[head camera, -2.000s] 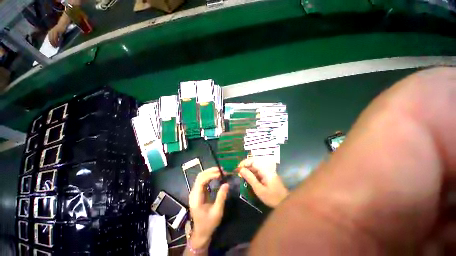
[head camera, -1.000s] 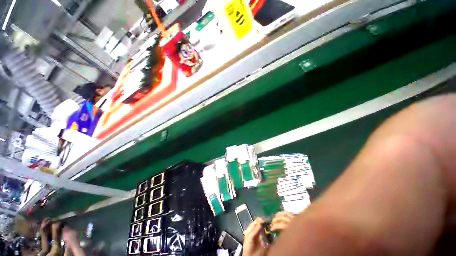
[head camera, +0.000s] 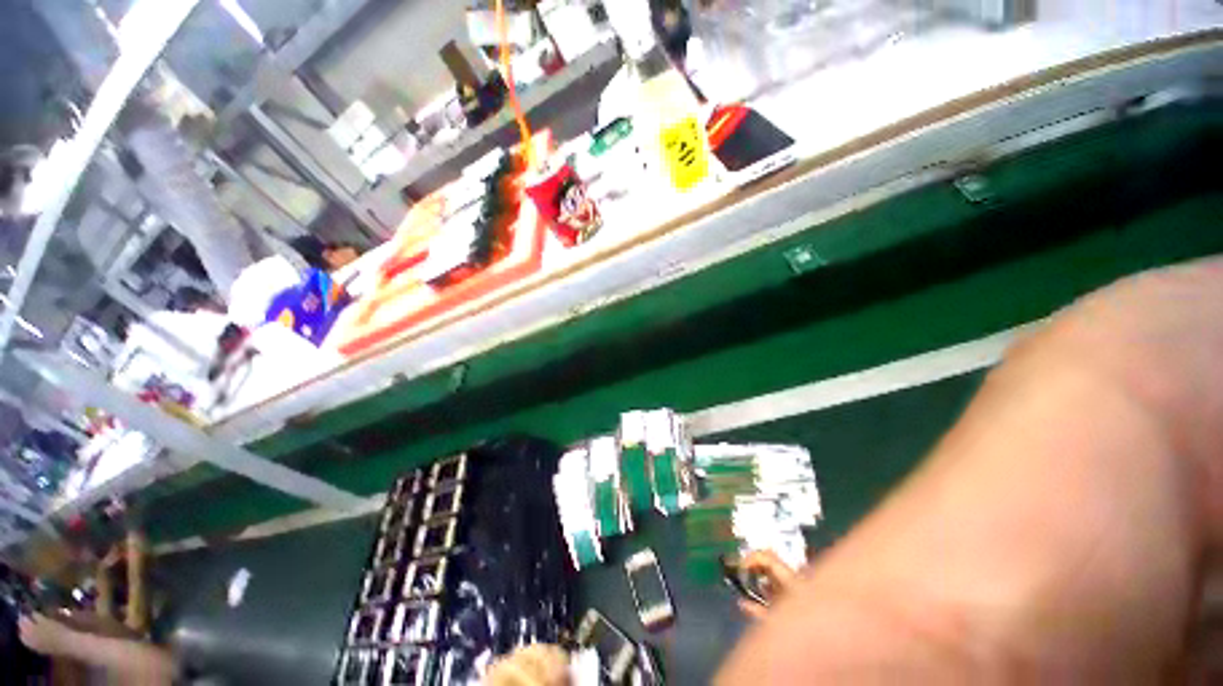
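Note:
My right hand (head camera: 769, 574) is small and blurred, its fingers around a dark phone piece (head camera: 740, 580) at the near edge of the fanned boards with screens (head camera: 778, 496). Stacked boards with screens (head camera: 636, 469) stand in upright piles to their left. My left hand (head camera: 530, 666) is at the bottom edge, cut off, beside the tray stack; what its fingers do is hidden. A pale-rimmed phone front housing (head camera: 649, 587) lies between the hands, and more housings (head camera: 606, 641) lie nearer me.
Glossy black plastic trays (head camera: 503, 550) holding frames stand at left. A pale rail (head camera: 858, 385) and green conveyor belt (head camera: 925, 308) run behind the boards. A bare arm (head camera: 993, 523) fills the right. Other people's arms (head camera: 101, 650) show at lower left, and a person in blue (head camera: 306, 306) beyond the belt.
The view has tilted up from bench to hall. My left hand has left my right hand and moved left to the trays and housings. My right hand stays by the fanned boards.

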